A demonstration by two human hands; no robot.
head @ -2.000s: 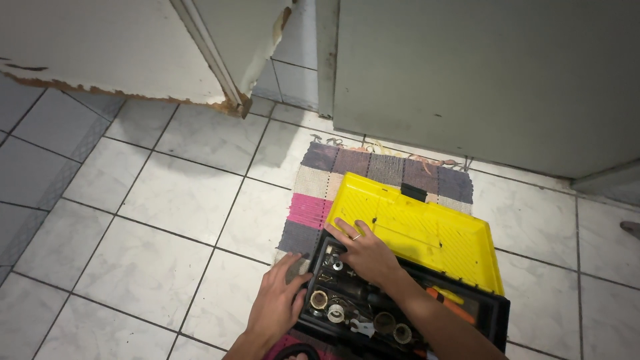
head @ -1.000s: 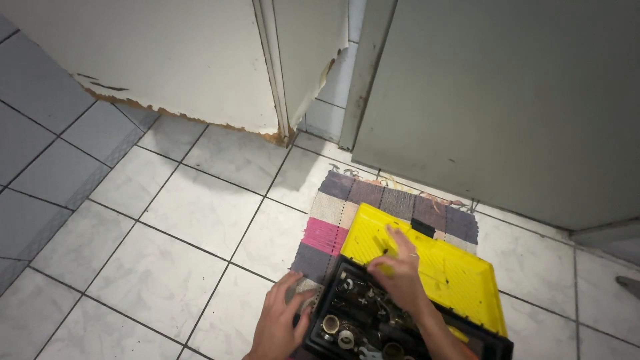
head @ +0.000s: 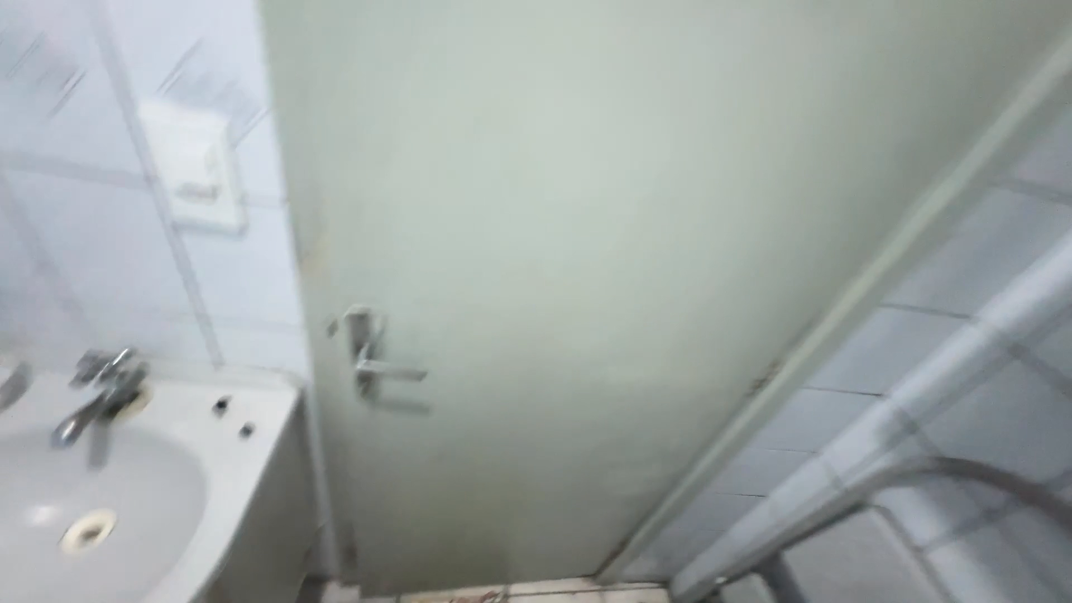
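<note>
Neither my left hand nor my right hand is in the frame. A pale green door (head: pixel 569 251) fills the middle of the view, blurred by motion. Its metal lever handle (head: pixel 389 368) is on the left side of the door. To the left is a white washbasin (head: pixel 251 469) with a chrome faucet (head: pixel 100 402) at its back and a drain (head: pixel 88 532) in its bowl. The toolbox is out of sight.
A white switch plate (head: pixel 197 172) is on the tiled wall above the basin. The door frame (head: pixel 837 310) slants along the right, beside wall tiles (head: pixel 946 260). A curved dark bar or hose (head: pixel 963 469) and a strip of tiled floor (head: pixel 553 590) show low down.
The view has swung up from the floor to the door and washbasin. Both hands, the black toolbox with its yellow lid and most of the woven rug have left the view.
</note>
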